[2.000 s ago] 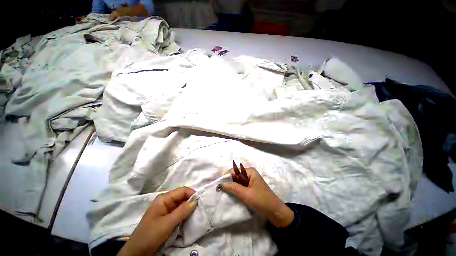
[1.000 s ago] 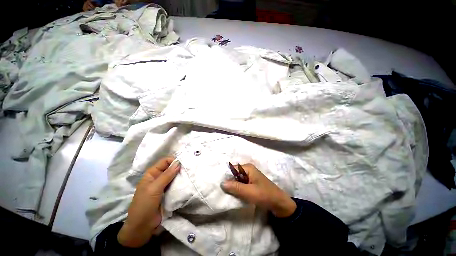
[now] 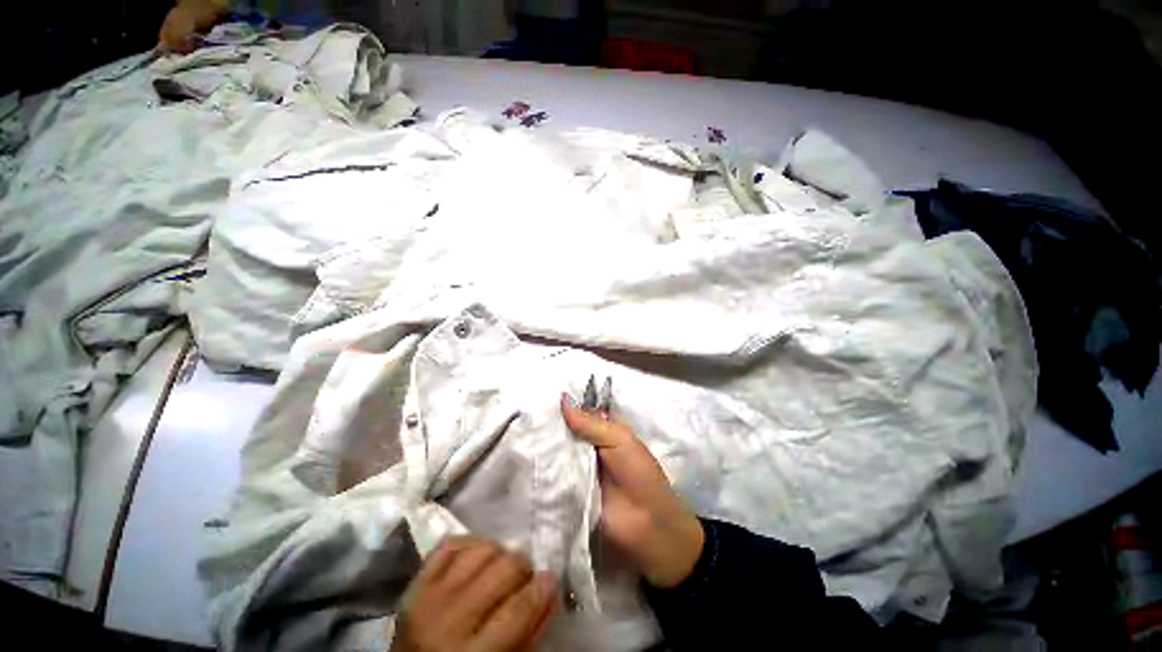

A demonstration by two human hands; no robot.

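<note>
A pale off-white garment [image 3: 714,420] lies crumpled over the table in front of me. A part of it with a snap button [image 3: 463,330] at its pointed corner is spread between my hands. My left hand [image 3: 474,596] is at the bottom edge, slightly blurred, fingers curled on the cloth. My right hand [image 3: 631,490] holds a cloth edge against thumb and fingers, with the thread snips [image 3: 595,394] in it. Their two short blades point up past the thumb; the handle is hidden by the hand.
More pale garments [image 3: 115,191] are heaped at the left and far left. Dark cloth [image 3: 1051,274] lies at the right table edge. The white table [image 3: 968,127] has small red floral marks at the far side and a dark joint line at left. A person's hand [image 3: 191,23] shows at the top left.
My left hand has moved down and right. My right hand has turned more upright with the snips. The cloth between them has been turned, and the buttoned corner now points up.
</note>
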